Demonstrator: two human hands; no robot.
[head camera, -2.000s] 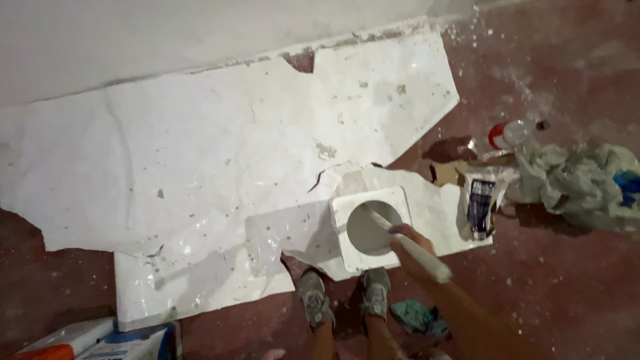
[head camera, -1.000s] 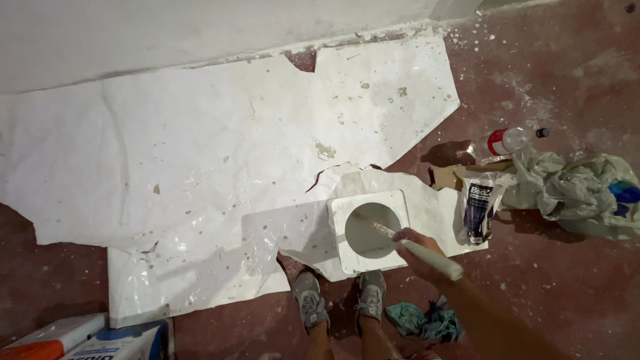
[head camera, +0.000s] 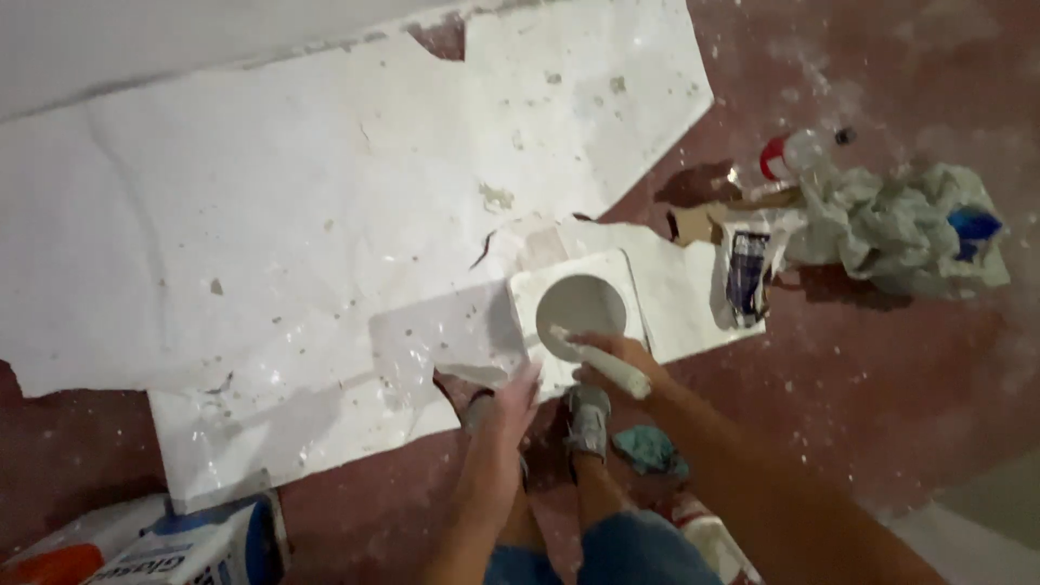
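Observation:
A square white bucket (head camera: 528, 305) with a round opening stands on white sheeting (head camera: 325, 203) in front of my feet. Over its near right edge, my right hand (head camera: 609, 353) grips a pale-handled tool (head camera: 621, 374), likely a brush; its head is inside the opening, blurred. My left hand (head camera: 520, 398) is beside the bucket's near left corner, with nothing visible in it. Whether it touches the bucket is unclear.
A packet with a dark label (head camera: 746, 276), a crumpled plastic bag (head camera: 886, 227) and a clear bottle (head camera: 800, 153) lie at right. A teal cloth (head camera: 650, 449) is by my shoe (head camera: 588, 418). Printed bags (head camera: 195, 544) sit lower left; a wall (head camera: 162, 36) borders the sheeting.
My left hand has come into view beside the bucket. My right hand, still holding the tool, has moved closer to the opening. The view has shifted.

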